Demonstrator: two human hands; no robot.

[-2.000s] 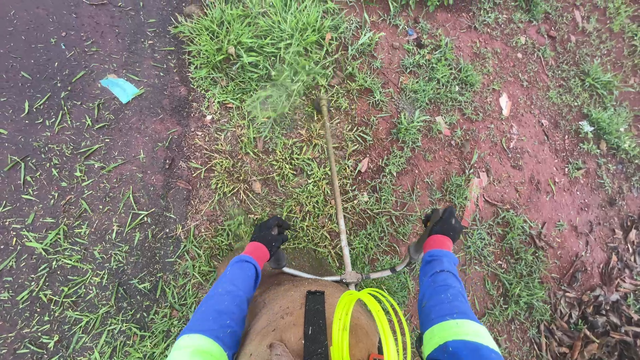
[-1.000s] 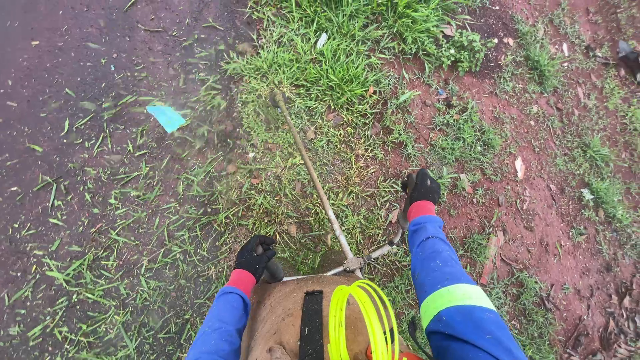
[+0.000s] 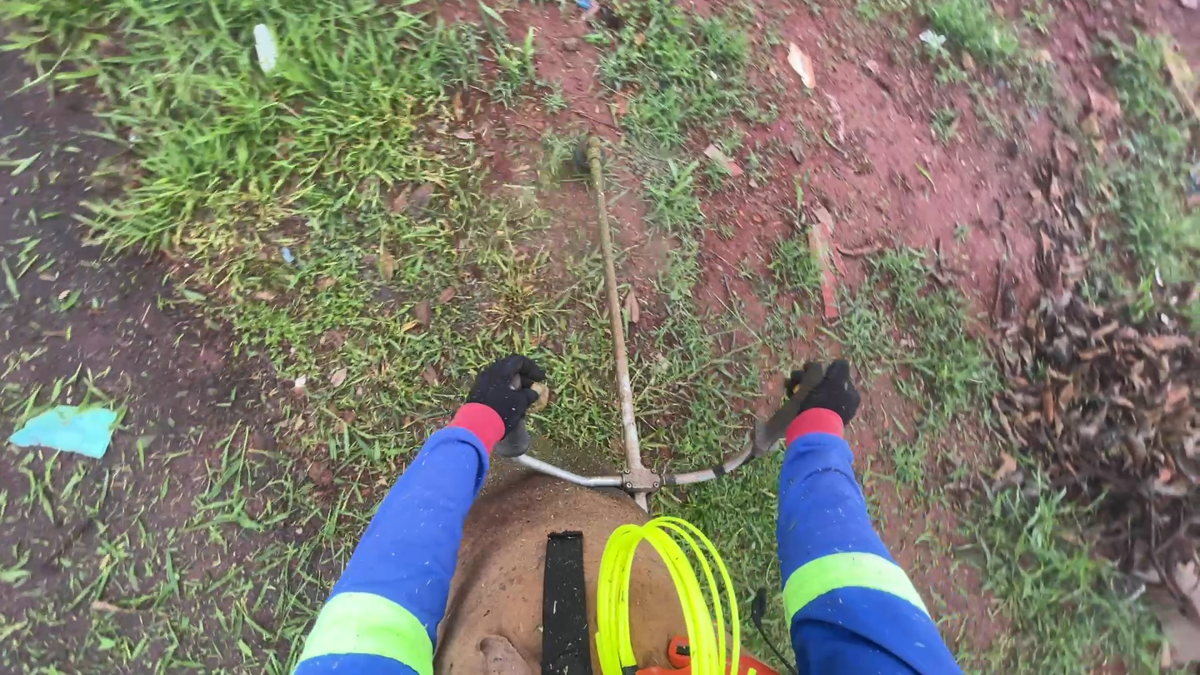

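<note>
A string trimmer's long metal shaft [image 3: 614, 309] runs forward from the bike-style handlebar [image 3: 641, 480] to its cutting head [image 3: 589, 155], which is low over patchy grass and soil. My left hand [image 3: 506, 389], in a black glove, is closed around the left grip. The black-gloved right hand [image 3: 827, 389] holds the right grip [image 3: 778, 422]. Below the bar, a brown apron [image 3: 506, 553] with a black strap [image 3: 566, 600] covers my front. A coil of bright yellow trimmer line [image 3: 619, 600] hangs there, above an orange part [image 3: 689, 656] seen only in part.
Taller grass [image 3: 309, 122] grows ahead on the left, beside dark paved-looking ground [image 3: 122, 328] with cuttings and a turquoise scrap [image 3: 66, 429]. Red soil [image 3: 900, 150] lies at the right, with a heap of dry leaves [image 3: 1106, 403] and a flat reddish piece [image 3: 825, 262].
The trimmer's shaft and head have swung to the right, from leaning left over the grass edge. Both hands have kept their hold on the handlebar. The view has shifted too.
</note>
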